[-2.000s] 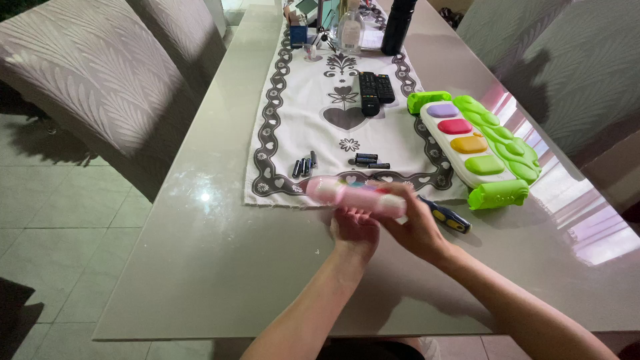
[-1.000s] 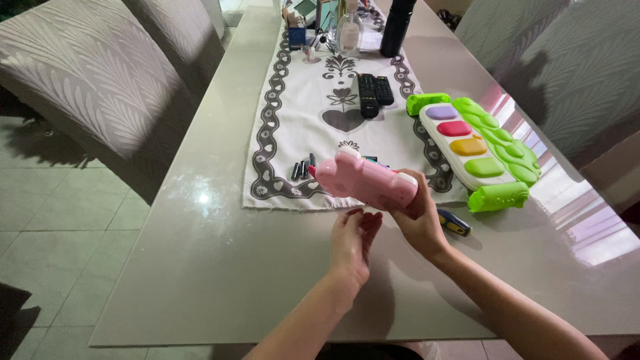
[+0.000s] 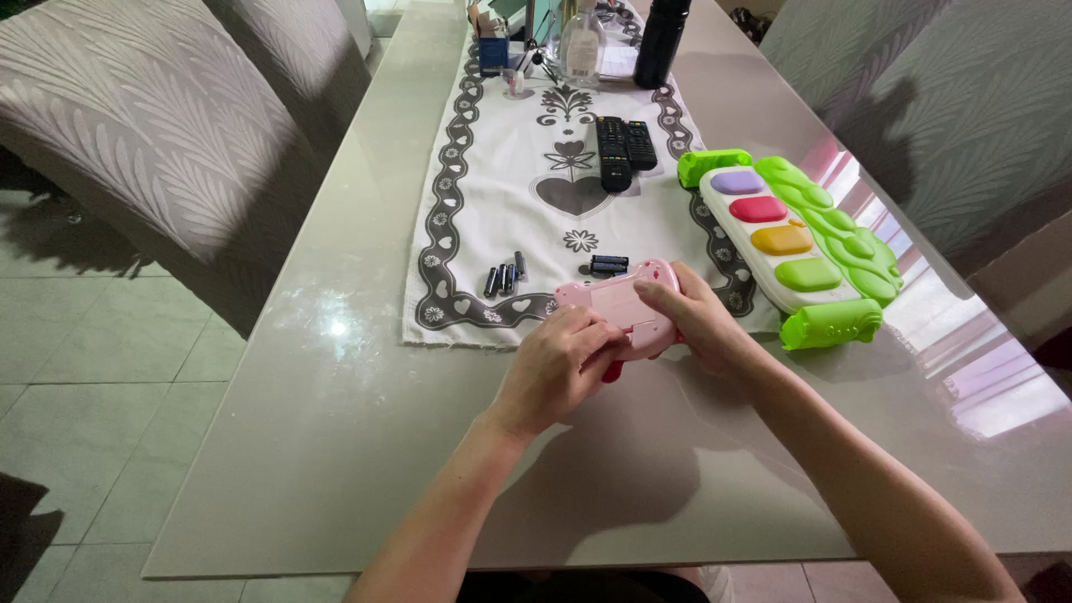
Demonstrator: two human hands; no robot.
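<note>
A pink plastic toy [image 3: 624, 306] is held above the table's near part, its flat back with a panel facing up. My right hand [image 3: 699, 322] grips its right side, thumb on the back. My left hand [image 3: 569, 364] is closed on the lower left part, fingertips at a slot near the panel's edge. A red part pokes out beneath. Several small batteries [image 3: 505, 278] lie on the white table runner [image 3: 502, 201] to the left, and more batteries [image 3: 609, 265] lie just behind the toy. Whether the left fingers hold anything besides the toy is hidden.
A green and white toy piano [image 3: 796, 243] with coloured keys lies at the right. Two black remote controls [image 3: 615, 155] rest mid-runner. Farther back stand a black bottle [image 3: 662, 42], a clear bottle [image 3: 584, 50] and a small blue box [image 3: 492, 55]. Upholstered chairs [image 3: 167, 126] flank the table.
The pink toy has been turned so its panelled back faces up. My left hand, apart from it one second ago, now touches it. The dark and yellow tool seen earlier is out of sight.
</note>
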